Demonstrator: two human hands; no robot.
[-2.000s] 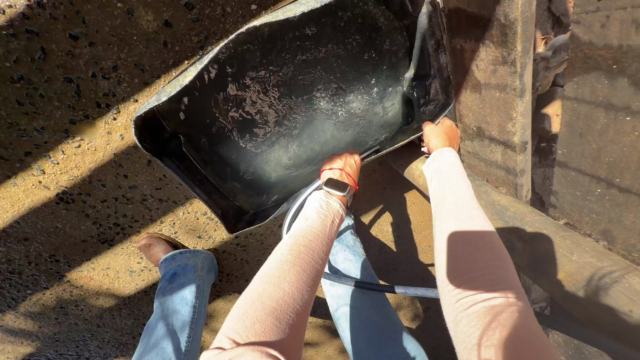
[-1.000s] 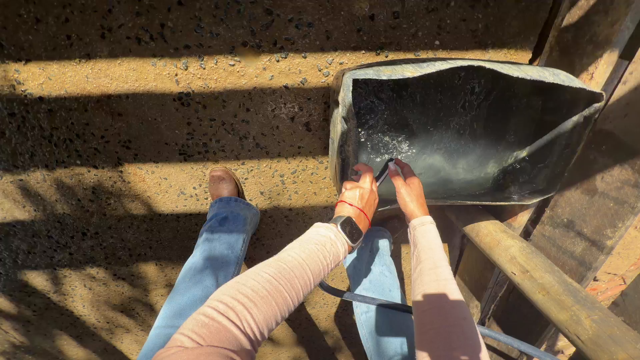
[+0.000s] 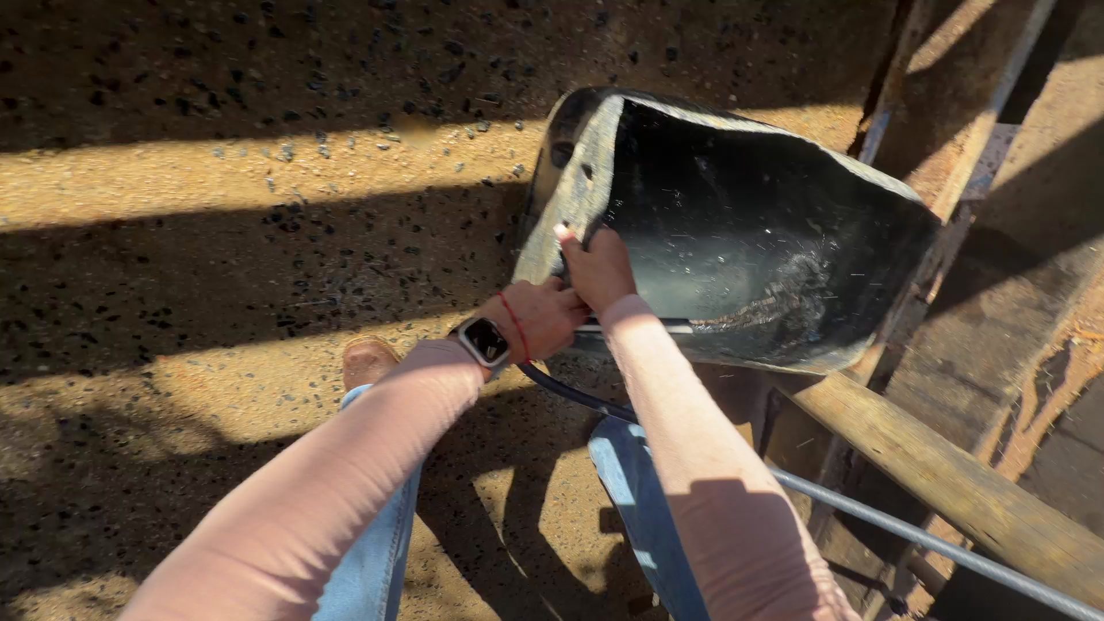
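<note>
A black trough with a worn, pale rim holds cloudy water and stands tilted against the wooden boards. My left hand, with a watch and red cord at the wrist, is closed around the end of a hose at the trough's near left corner. Water streams from the hose end across the trough's near side. My right hand grips the trough's left rim just above the left hand, its thumb on the outer face. The fingertips of that hand are hidden.
A round wooden pole runs from the trough's near right corner to the lower right. Wooden boards stand at the right. Stony ground spreads to the left, with my boot on it. The hose passes across my legs.
My right hand has moved from beside the hose end onto the trough's left rim. The hose in my left hand now points to the right. The trough's left side has turned and shows more of its outer face.
</note>
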